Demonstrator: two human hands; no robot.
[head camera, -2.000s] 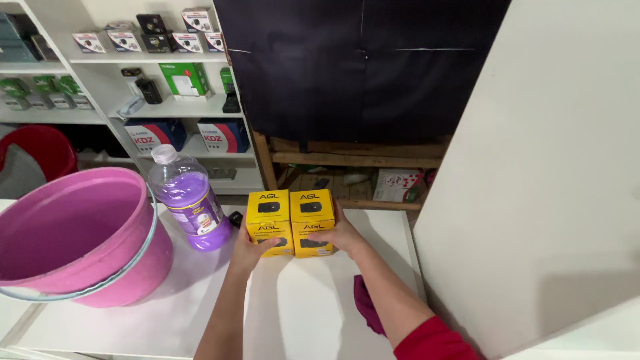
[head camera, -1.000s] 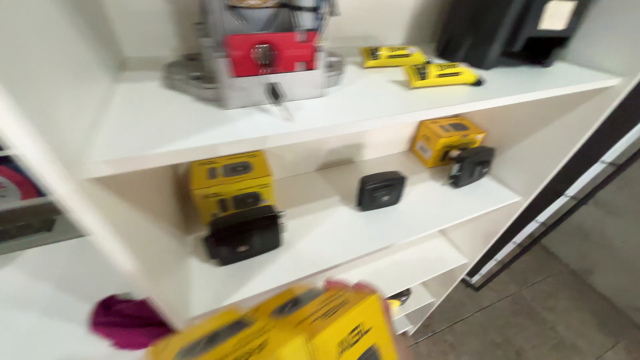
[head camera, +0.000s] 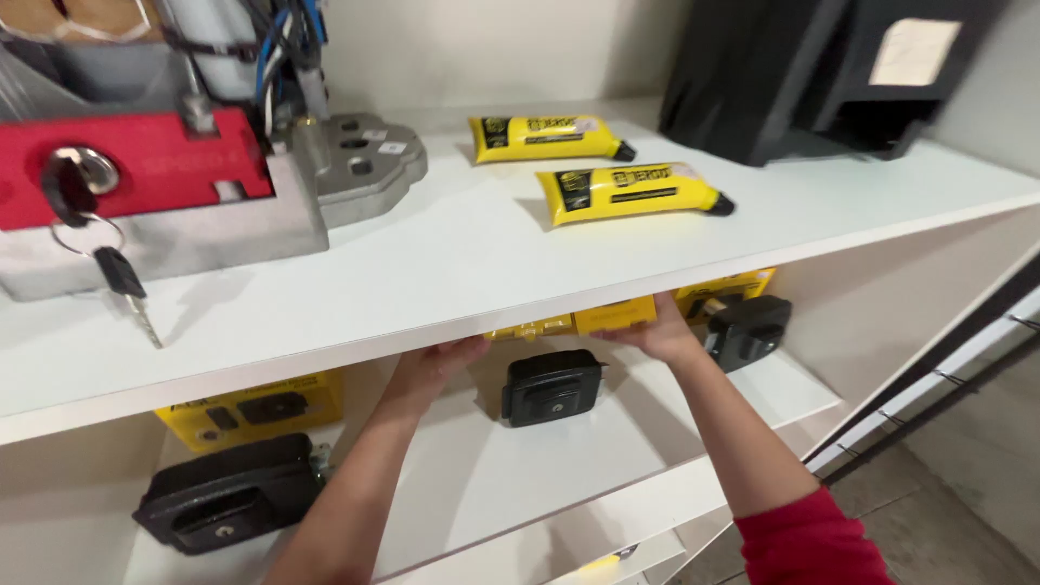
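Observation:
My left hand (head camera: 443, 363) grips the left side of the yellow boxes (head camera: 530, 327), under the edge of the upper shelf board (head camera: 455, 305). On their right side, my right hand (head camera: 662, 331) holds the yellow box (head camera: 615, 314) from the side and below. The board hides the tops of the boxes and some fingertips. Below and in front of the boxes, a black lock (head camera: 555, 387) stands on the lower shelf (head camera: 520, 479). Another black lock (head camera: 746, 331) with a yellow box (head camera: 723, 291) behind it is right of my right hand.
Left of my left arm is a larger black lock (head camera: 231, 491) before a yellow box (head camera: 260, 406). Above lie two yellow tubes (head camera: 552, 138) with black caps, a metal motor unit (head camera: 203, 244) with hanging keys (head camera: 122, 272), and a black housing (head camera: 731, 97). The shelf's front edge overhangs my hands.
The view has turned from the white table to the shelves and come closer. The yellow boxes, held over the table and then before the shelves, are now under the upper board, between both hands.

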